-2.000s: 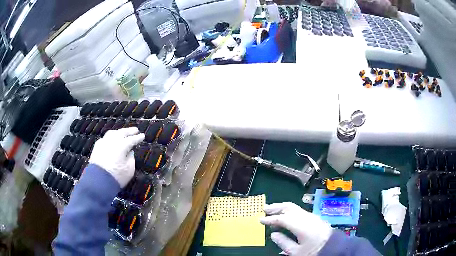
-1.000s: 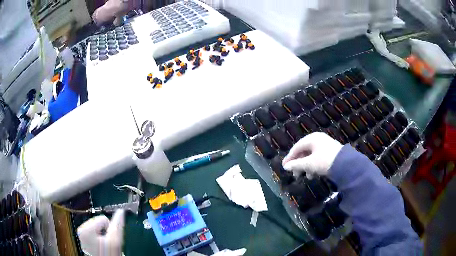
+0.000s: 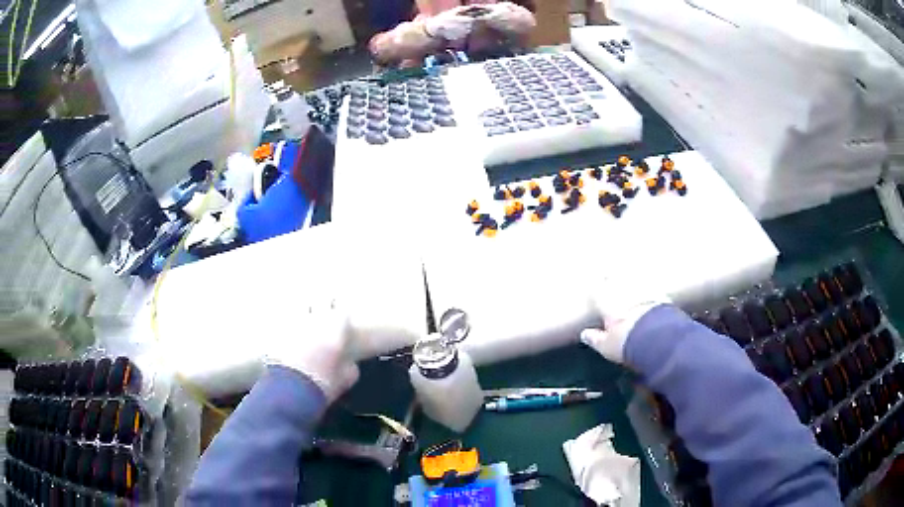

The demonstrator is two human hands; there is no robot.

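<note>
The long white foam slab (image 3: pixel 535 282) lies across the bench, with loose black-and-orange earbuds (image 3: pixel 570 190) on its right part. My left gloved hand (image 3: pixel 322 347) grips its front edge left of the white dispenser bottle (image 3: pixel 446 386). My right gloved hand (image 3: pixel 626 322) grips the front edge right of the bottle, thumb against the front face. The white fingers blend into the white foam, so their outlines are hard to see. The bottle stands upright with its metal lid flipped open.
A blue-screen tester (image 3: pixel 461 493), orange-black case (image 3: pixel 451 463), pen (image 3: pixel 543 398), crumpled white wipe (image 3: pixel 603 465) and metal air gun (image 3: pixel 372 451) lie in front. Trays of black cases stand left (image 3: pixel 74 431) and right (image 3: pixel 833 366). Foam stacks (image 3: pixel 763 109) and another person's arms (image 3: pixel 456 30) are behind.
My right hand has left the right tray of black cases, and my left hand has left the bench beside the tester. Both are now at the foam slab's front edge. The view has turned back left.
</note>
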